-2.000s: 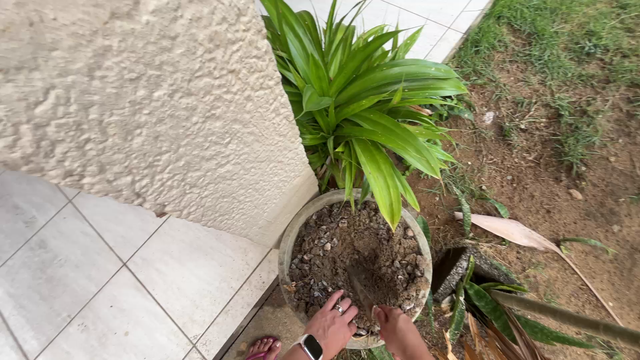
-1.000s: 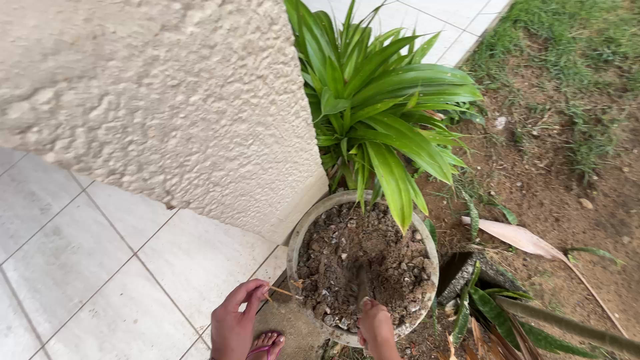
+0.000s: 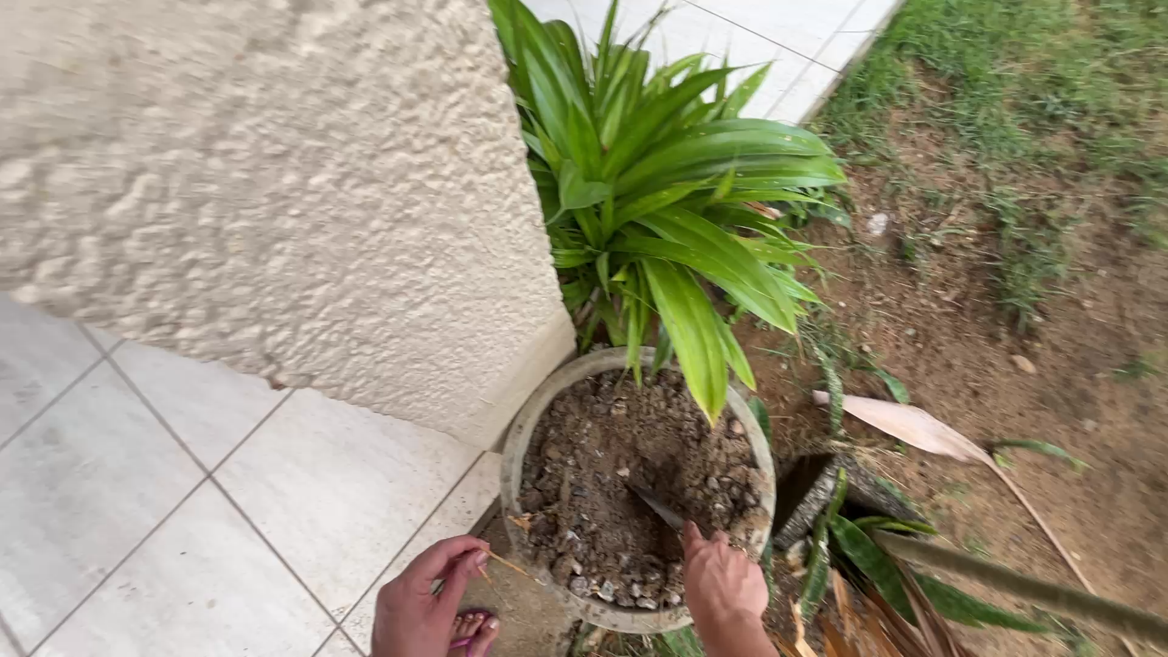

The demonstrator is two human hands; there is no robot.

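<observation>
A round concrete planter (image 3: 765, 484) holds brown soil (image 3: 593, 456) mixed with small stones. Over its front right part is my right hand (image 3: 725, 579), closed on a tool whose handle the fingers hide; its narrow metal blade (image 3: 655, 505) points up and left into a hollow in the soil. Left of the planter's front rim, my left hand (image 3: 429, 593) pinches a thin dry twig (image 3: 513, 564) between thumb and fingertips. Long green leaves of a strappy plant (image 3: 684, 210) hang over the planter's far rim.
A rough textured wall (image 3: 274, 182) stands at upper left, above pale floor tiles (image 3: 319, 484). A foot in a purple sandal (image 3: 474, 631) is beside my left hand. On the right lie bare earth, grass (image 3: 1031, 91), a dry leaf (image 3: 912, 424), a concrete block (image 3: 812, 493) and striped snake plant leaves (image 3: 862, 552).
Two seconds ago my left hand was over the soil by the front rim; it has moved left, outside the planter, with a twig. My right hand stays at the planter with the tool.
</observation>
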